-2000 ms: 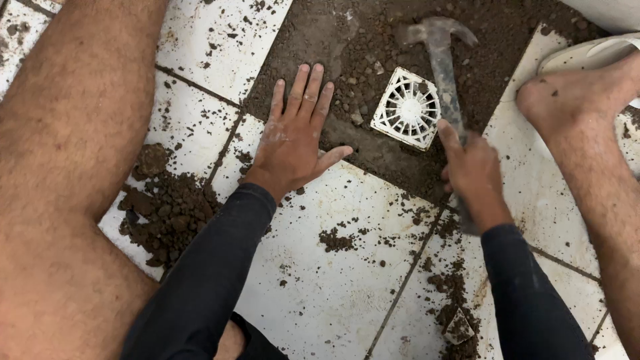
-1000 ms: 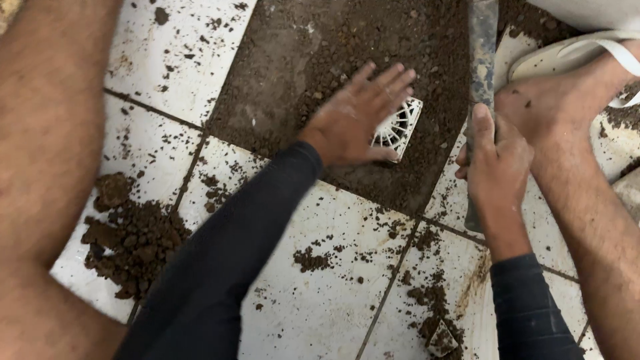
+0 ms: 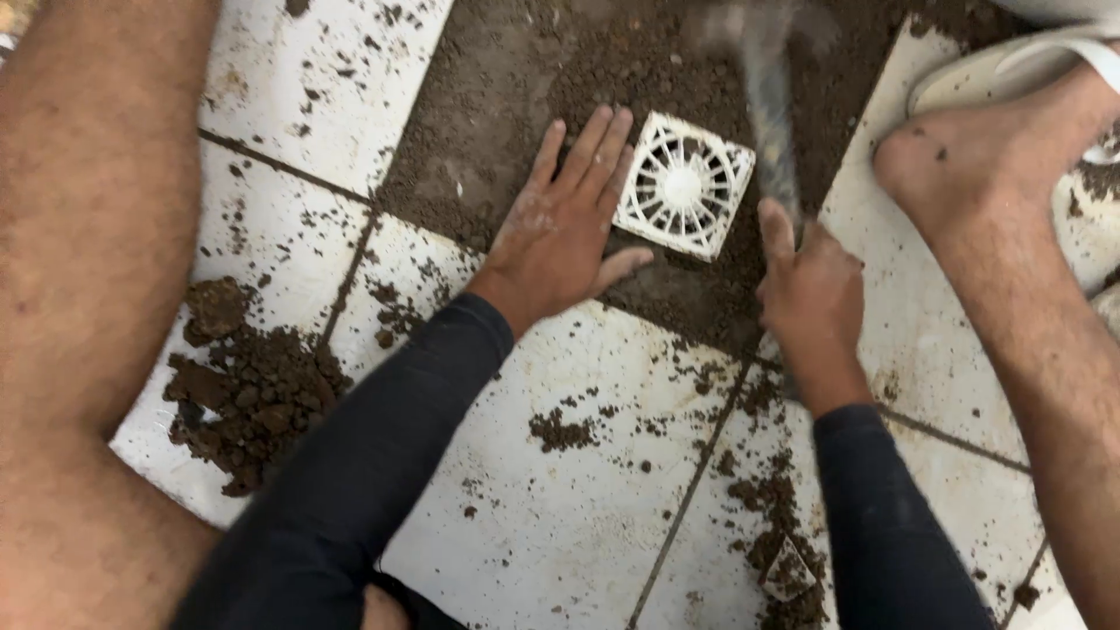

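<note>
A square white drain grate [image 3: 683, 185] with a round slotted pattern lies in a patch of bare brown soil [image 3: 490, 96] among white floor tiles. My left hand [image 3: 569, 210] is spread flat at the grate's left side, palm down, with nothing in it. To the right of the grate, my right hand [image 3: 814, 289] grips the handle of a claw hammer [image 3: 772, 114]. The hammer's head is blurred and lies beyond the grate, over the soil; whether it touches the soil I cannot tell.
A heap of dark soil clumps [image 3: 262, 398] lies on the tiles at left. Loose crumbs and a tile fragment [image 3: 790, 570] lie on the lower right tiles [image 3: 560, 507]. My bare legs frame both sides, with a white sandal [image 3: 971, 74] at the upper right foot.
My left hand, over the grate a second ago, now rests at its left side. The hammer, upright beside the grate's right a second ago, has its head back in view at the top.
</note>
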